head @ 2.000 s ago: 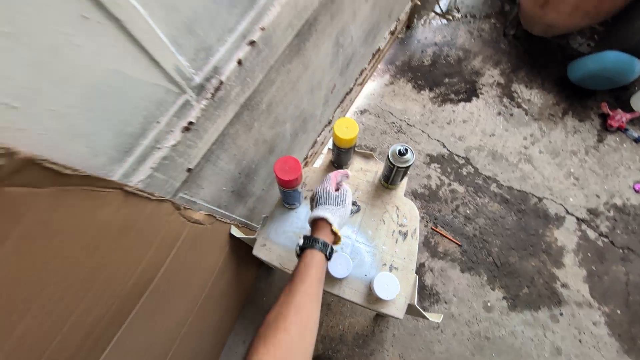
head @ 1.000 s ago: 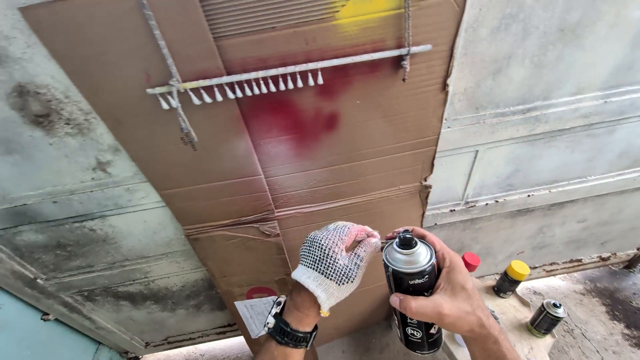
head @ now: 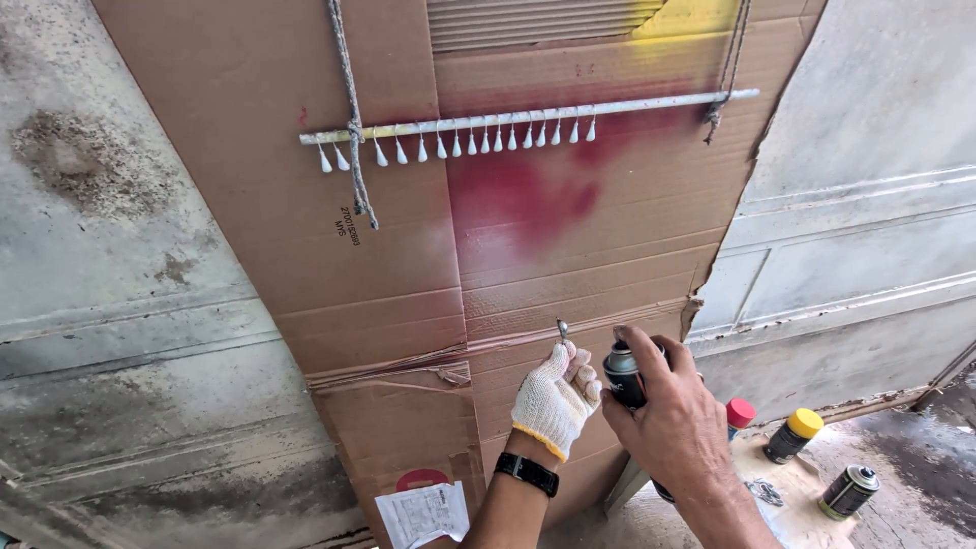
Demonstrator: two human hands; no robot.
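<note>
My left hand (head: 557, 396), in a white knitted glove, pinches a small metallic drop-shaped piece (head: 563, 329) upright between thumb and finger. In my right hand (head: 671, 412), bare, is a black spray paint can (head: 625, 377), its nozzle under my index finger and close to the right of the small piece. Above both hands hangs a thin white rod (head: 534, 117) on two ropes, with a row of several white drop-shaped pieces (head: 485, 142) on small hooks. Behind it stands a cardboard sheet (head: 381, 274) with red, white and yellow overspray.
On a low stool (head: 801, 488) at lower right stand a red-capped can (head: 740, 415), a yellow-capped can (head: 793, 436) and an uncapped can (head: 849, 492), beside a small heap of wire hooks (head: 764, 492). A white paper packet (head: 424, 515) is at the cardboard's bottom. Weathered metal panels (head: 862, 191) flank the cardboard.
My left hand, seen over the stool two seconds ago, now holds the small piece up before the cardboard. My right hand has turned the spray can and set the index finger on its top.
</note>
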